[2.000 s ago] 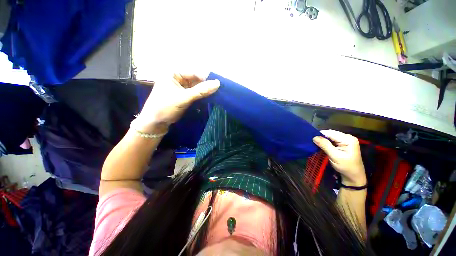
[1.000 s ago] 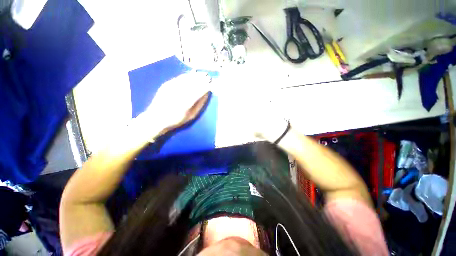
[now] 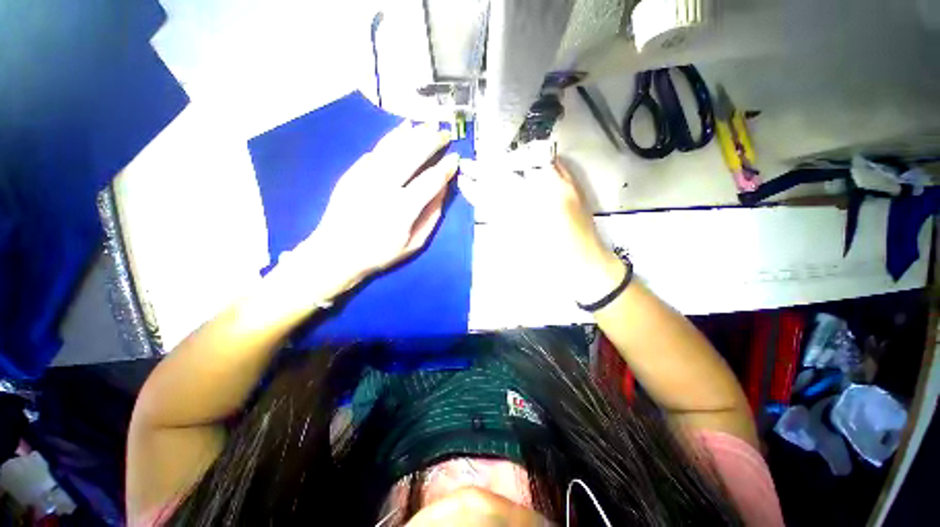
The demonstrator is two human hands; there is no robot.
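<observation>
A royal blue fabric panel (image 3: 412, 293) lies flat on the white table, its top right edge at the presser foot (image 3: 460, 126) of the sewing machine (image 3: 521, 62). My left hand (image 3: 376, 206) lies on the panel, fingers spread, fingertips just below the foot. My right hand (image 3: 541, 201) is right of the panel's edge, below the machine head. Its fingers are overexposed and partly washed out, so I cannot tell whether they touch the cloth.
A heap of blue panels (image 3: 62, 154) lies at the left. Black scissors (image 3: 668, 113), a dark pointed tool (image 3: 600, 115) and a yellow tool (image 3: 736, 144) lie right of the machine. Dark strips (image 3: 794, 183) are at the right edge. A red basket (image 3: 775, 355) is below the table.
The panel, earlier held up between both hands over the lap, lies flat at the machine. Since the last frame, my right hand has moved up toward the machine head; the view has shifted slightly.
</observation>
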